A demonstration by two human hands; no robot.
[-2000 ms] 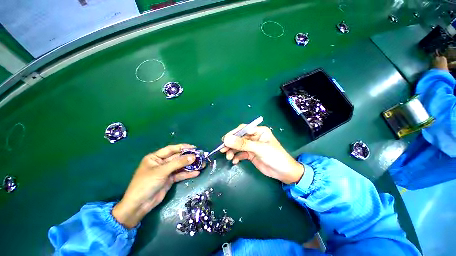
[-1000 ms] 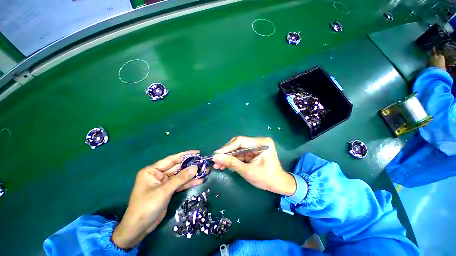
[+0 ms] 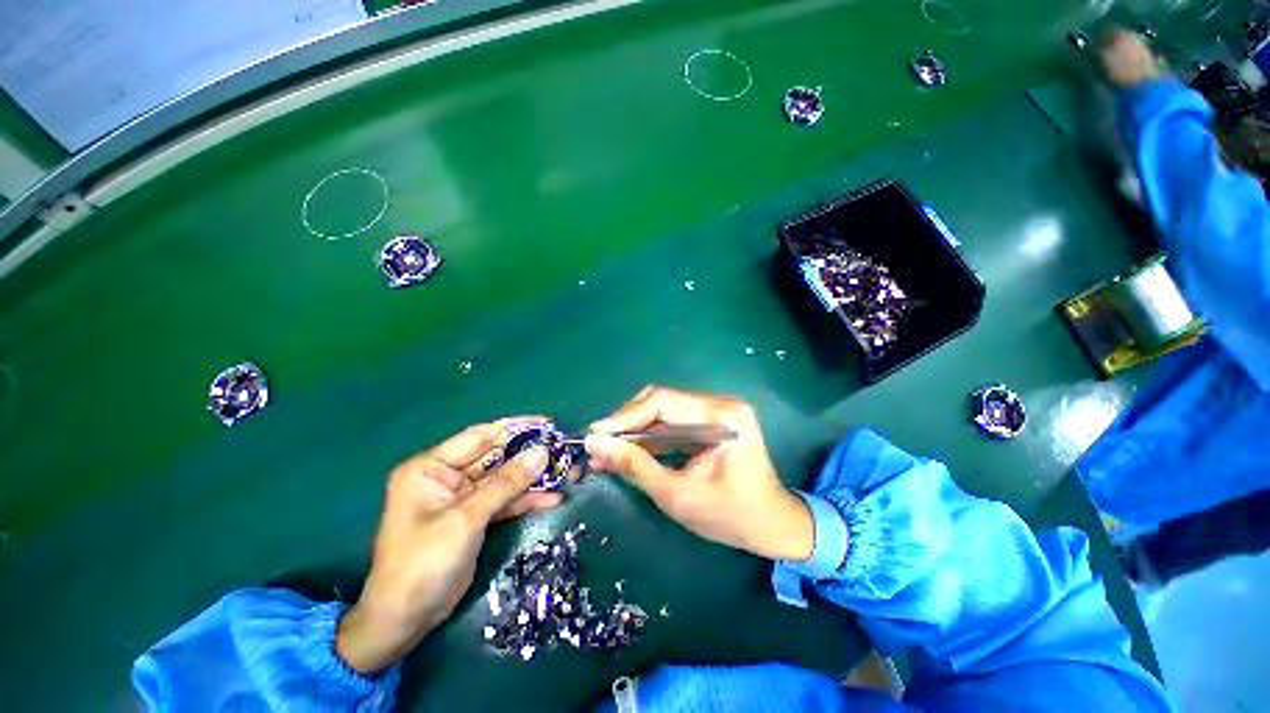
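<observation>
My left hand holds a round dark and silver unit between thumb and fingers. My right hand grips slim tweezers like a pen, pointing left. The tweezer tip is at the right edge of the round unit; whether it holds a small part is too small to tell. A loose pile of small shiny metal parts lies on the green bench just below the held unit.
A black parts bin holds shiny bits, right of my hands. A round unit and a wire spool are at the right. Several units stand on the green belt. A neighbour's blue sleeve reaches in at upper right.
The belt units have moved left. The tweezers have swung from slanting up right to nearly level, with their tip at the unit. The neighbour's arm has reached up toward the belt.
</observation>
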